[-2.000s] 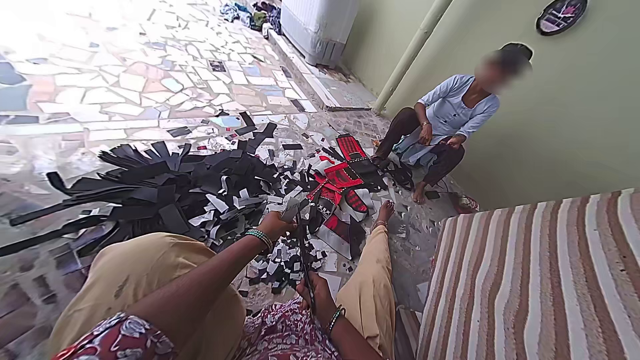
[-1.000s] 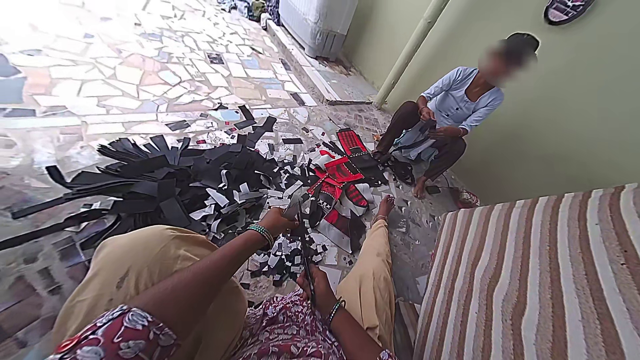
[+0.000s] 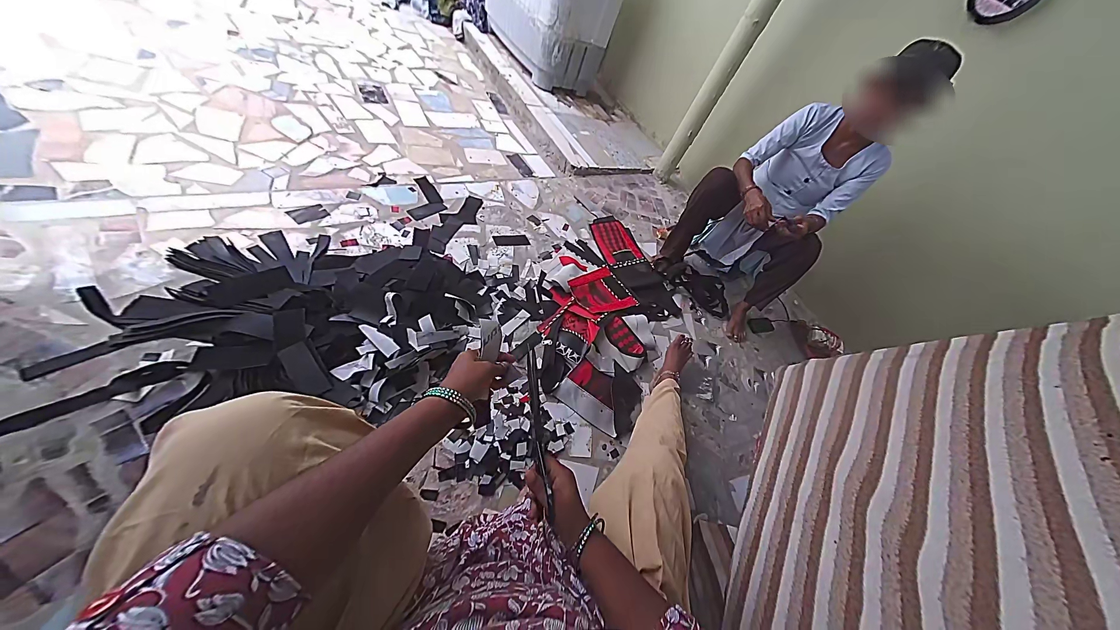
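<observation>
My left hand, with green bangles at the wrist, holds a small grey-and-black strip piece between thumb and fingers. In my right hand is a long dark bladed tool, seemingly large scissors, its blades pointing away from me beside the left hand. Whether the blades are apart cannot be told. Small black and white cut pieces lie on the floor under the tool. Left of my hands spreads a heap of black strips. Red and black patterned pieces lie beyond my hands, to the right.
A seated person at the upper right handles something small near the wall. A brown-and-white striped covered surface stands close on my right. My bare foot is beside the red pieces. A pale pipe runs up the wall.
The other person's hands have shifted over their lap. My own hands stay in nearly the same place, with the strip piece and the tool.
</observation>
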